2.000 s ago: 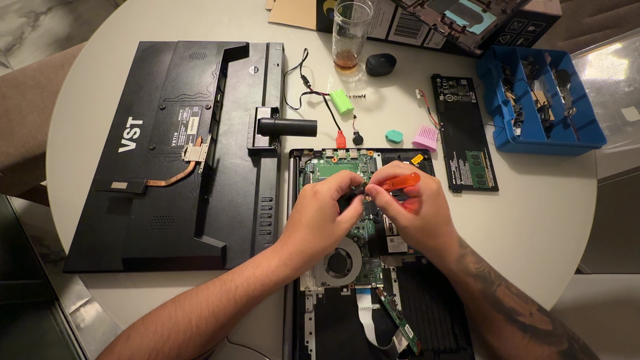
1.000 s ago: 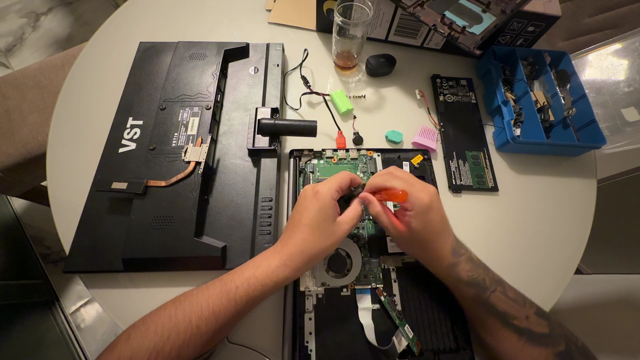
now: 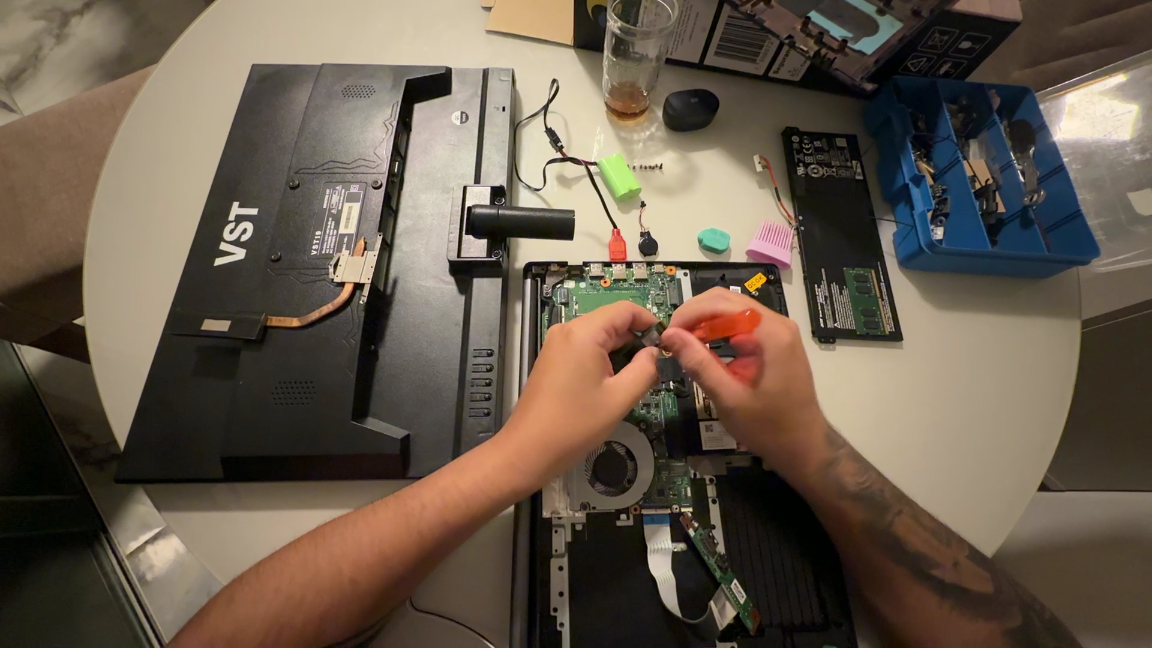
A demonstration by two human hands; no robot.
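Over the opened laptop chassis (image 3: 711, 540), my left hand (image 3: 589, 360) pinches a small dark part (image 3: 652, 335) between thumb and index finger. My right hand (image 3: 747, 369) meets it at the fingertips, touching the same part, and holds a tool with an orange-red handle (image 3: 724, 324) in its palm. The tool's tip is hidden. Beneath both hands lies the green motherboard (image 3: 621, 301), partly covered by them. A round cooling fan (image 3: 612, 466) sits below my left hand, and a white ribbon cable (image 3: 661, 571) runs down from the board to a small circuit board (image 3: 720, 571).
At left lies a black monitor (image 3: 297, 378) with a copper heat pipe (image 3: 319, 310) on it. Beyond the laptop are a glass (image 3: 627, 90), a green battery pack (image 3: 618, 176), a coin cell (image 3: 648, 243) and a pink brush (image 3: 770, 245). A laptop battery (image 3: 841, 234) and a blue compartment box (image 3: 999, 256) stand right.
My right hand's fingers and the orange-red handle have shifted slightly at the small part. My left hand has stayed nearly in place.
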